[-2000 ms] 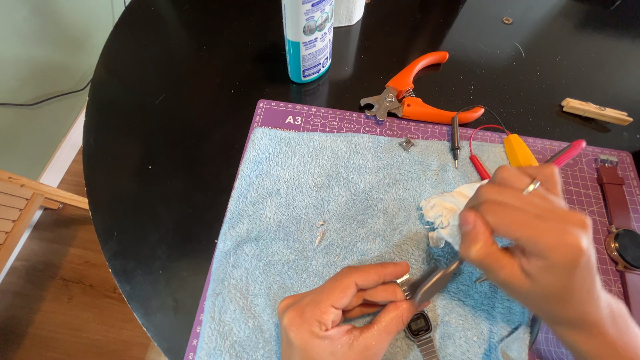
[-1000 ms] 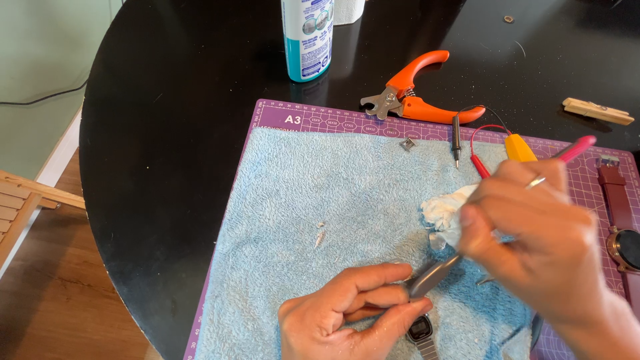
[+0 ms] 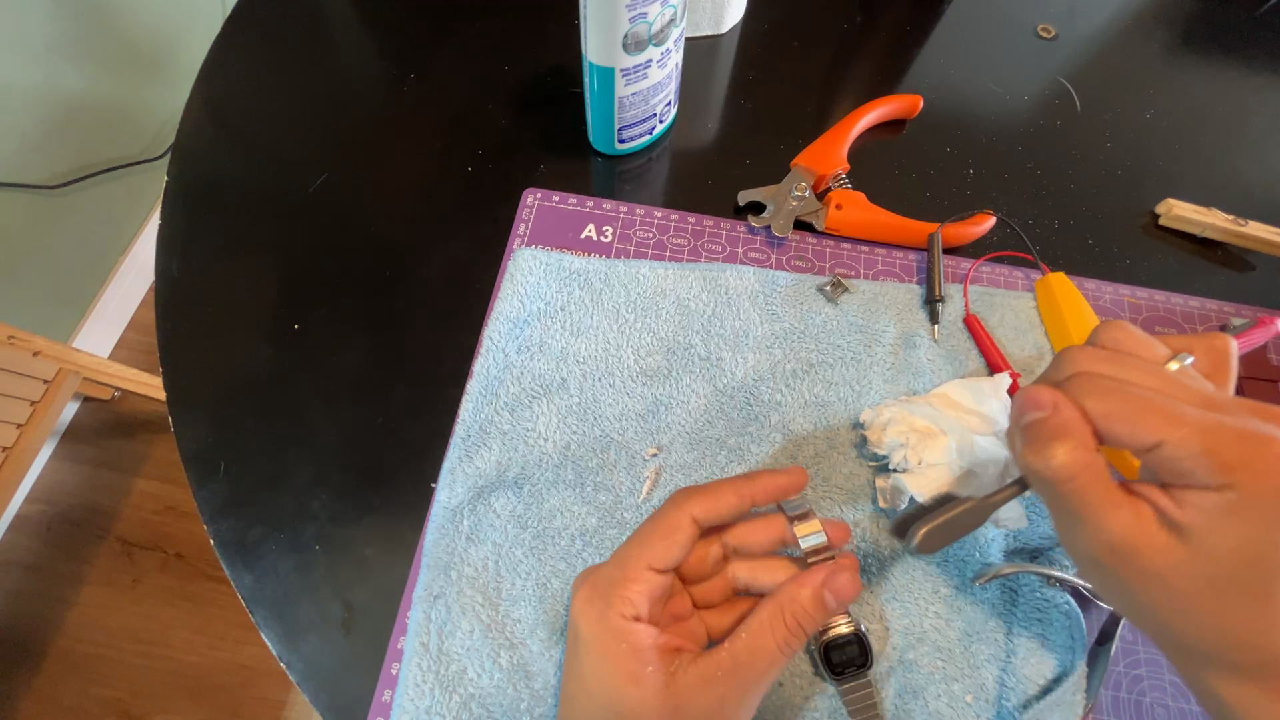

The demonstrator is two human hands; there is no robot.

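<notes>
My left hand point(image 3: 710, 600) is closed around a short metal watch-band piece point(image 3: 810, 533), held between thumb and fingers above a light blue towel point(image 3: 600, 380). Just below it lies a digital wristwatch point(image 3: 845, 650) with a metal band. My right hand point(image 3: 1150, 470), with a ring on one finger, grips a slim tool with a pink end point(image 3: 1255, 332) and a dark grey, blurred head point(image 3: 945, 518). That head is apart from the metal piece. A crumpled white tissue point(image 3: 935, 435) is on the towel beside my right hand.
A purple cutting mat point(image 3: 690, 228) lies under the towel. Orange-handled clippers point(image 3: 840, 190), a bottle point(image 3: 632, 80) and a clothespin point(image 3: 1220, 225) are behind. Black point(image 3: 935, 280) and red point(image 3: 990, 350) probes, a yellow device point(image 3: 1068, 310) and a small metal part point(image 3: 834, 289) are near the towel's back edge.
The tool's grey head, earlier against the piece in my left hand, has moved away to the right. My left hand has opened somewhat, showing the metal piece.
</notes>
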